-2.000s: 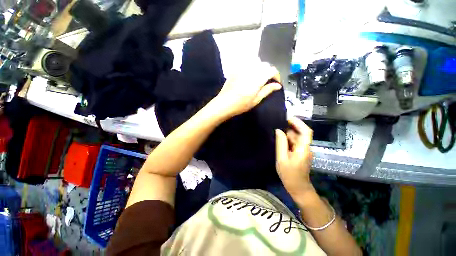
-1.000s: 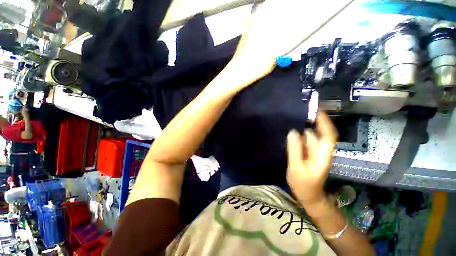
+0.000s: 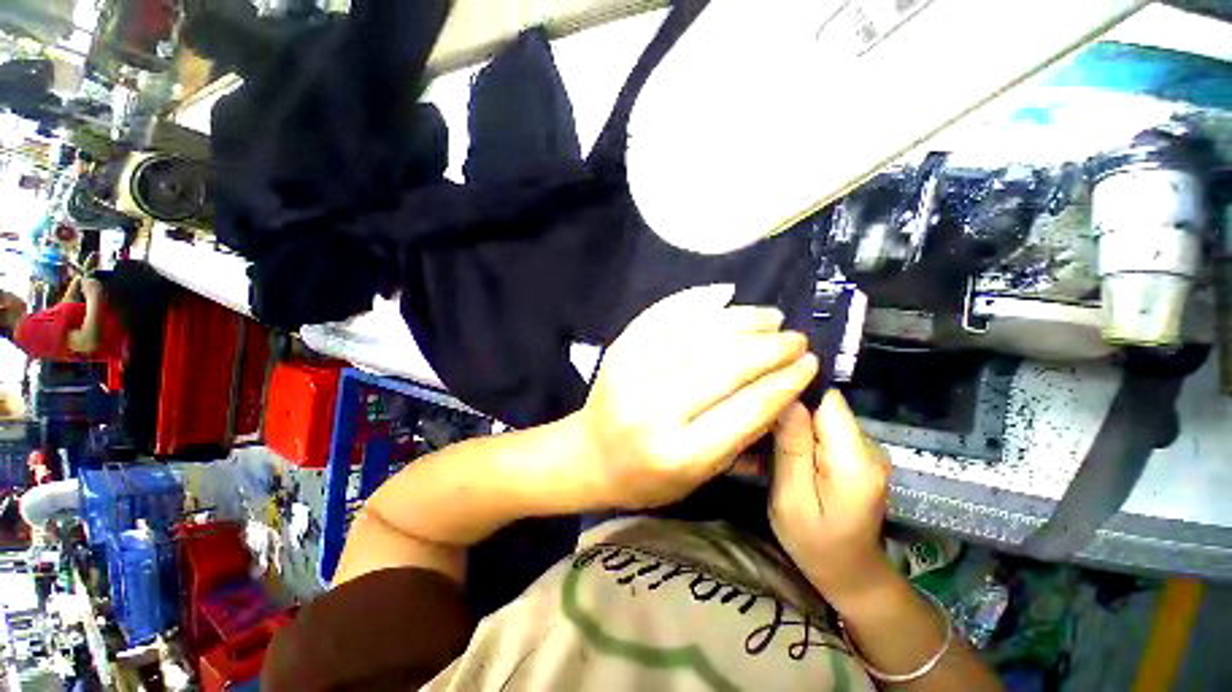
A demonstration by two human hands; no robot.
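Observation:
A dark garment panel [image 3: 527, 270] lies over the table left of the white overlock machine [image 3: 757, 122] and runs to the presser foot area [image 3: 846, 331]. My left hand [image 3: 709, 385] is on the cloth just in front of the foot, fingers together, pinching its edge. My right hand [image 3: 831, 487] is close beside it, thumb and fingers closed on the near edge of the cloth. The fingertips of both hands nearly meet. The cloth under my left palm is hidden.
A dark cloth pile [image 3: 318, 149] lies at the left, by a second machine's handwheel [image 3: 169, 185]. A silvery cylinder [image 3: 1146, 243] stands at the right. A blue crate [image 3: 354, 473] and red baskets [image 3: 203, 372] are on the floor at left. A person in red [image 3: 61, 325] is far left.
My left hand has come back from the machine head toward me, onto the cloth edge. My right hand has closed on the cloth beside it. The view has shifted, and the machine head shows larger.

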